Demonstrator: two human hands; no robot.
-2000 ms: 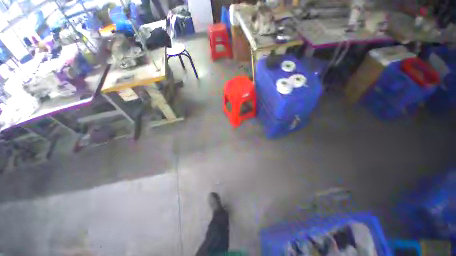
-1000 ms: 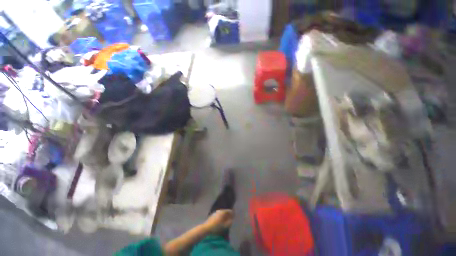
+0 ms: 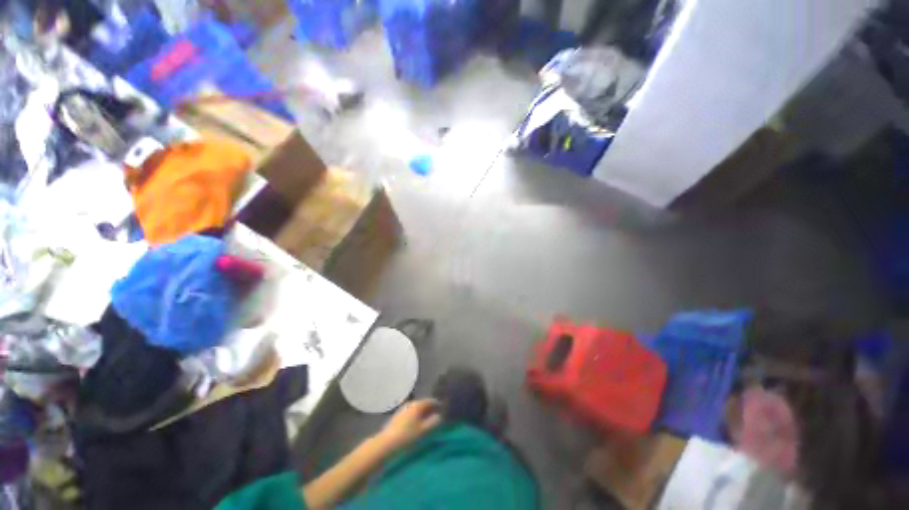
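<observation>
My left hand (image 3: 412, 422) shows small and blurred at the bottom centre, in front of my green clothing. Its fingers look bent, but I cannot tell whether it holds anything. My right hand is not in view. Just beyond my left hand is a round white stool seat (image 3: 380, 371), beside the corner of a white-topped table (image 3: 324, 314). On the table lie an orange cloth or bag (image 3: 192, 189), a bright blue bundle (image 3: 177, 296) and a heap of black cloth (image 3: 189, 438).
Brown cartons (image 3: 344, 224) stand behind the table. A red stool (image 3: 608, 374) and a blue crate (image 3: 700, 364) are at right. A white pillar (image 3: 713, 100) rises beside a cloth-filled container (image 3: 568, 139). A small blue patch (image 3: 422, 164) lies on the floor.
The view has moved forward and turned. The white stool and cluttered table are nearer. The sewing machines have left view. My left hand stays low in front of me.
</observation>
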